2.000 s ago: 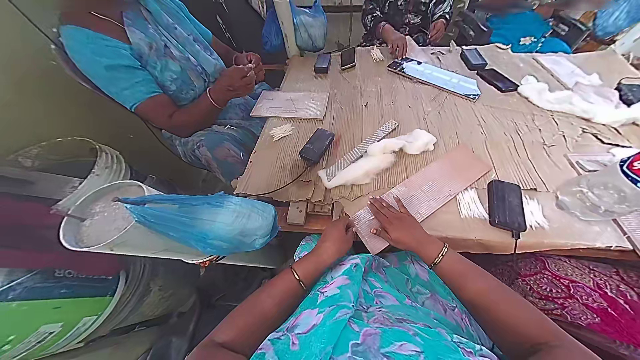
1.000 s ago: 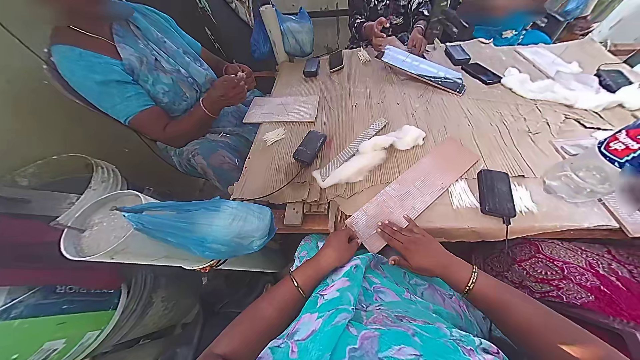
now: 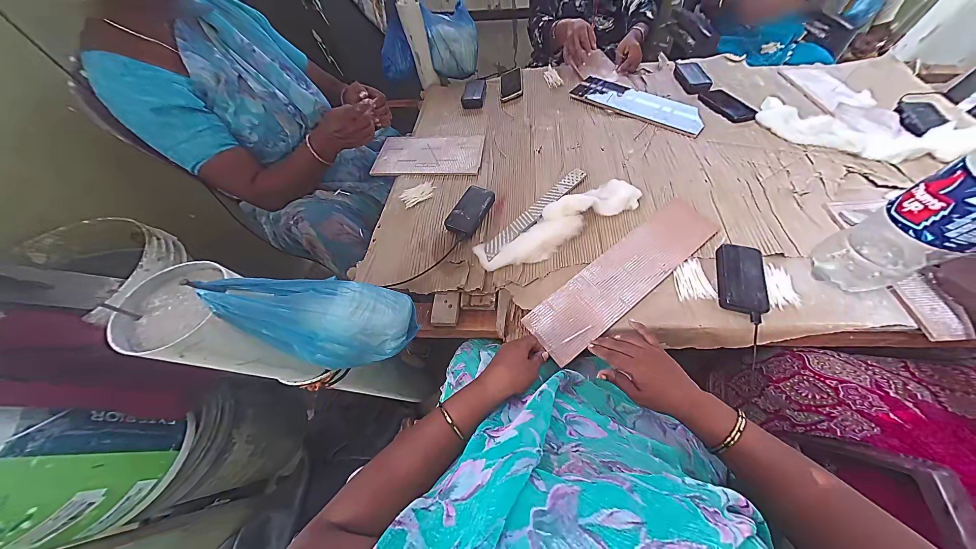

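Note:
A long, ribbed pinkish board (image 3: 621,278) lies slanted over the near table edge, its lower end above my lap. My left hand (image 3: 520,364) grips the board's lower left corner between thumb and fingers. Beside the board's lower right edge is my right hand (image 3: 640,366), fingers spread, with fingertips at or close to the edge; contact is unclear. White cotton (image 3: 537,240) lies on a patterned strip (image 3: 545,206) beyond the board. Thin white cotton wicks (image 3: 694,280) sit right of the board, next to a black box-shaped device with a cable (image 3: 741,278).
Cardboard covers the table (image 3: 671,168). A plastic bottle (image 3: 900,221) lies at the right. Left of my lap are a white bucket (image 3: 175,328) and a blue plastic bag (image 3: 313,316). Another person (image 3: 252,114) sits at the left; others are across the table. A phone (image 3: 637,105) lies at the far side.
My right hand, flat on the board two seconds ago, has moved back to its lower right edge. Across the table, a co-worker's hands have moved.

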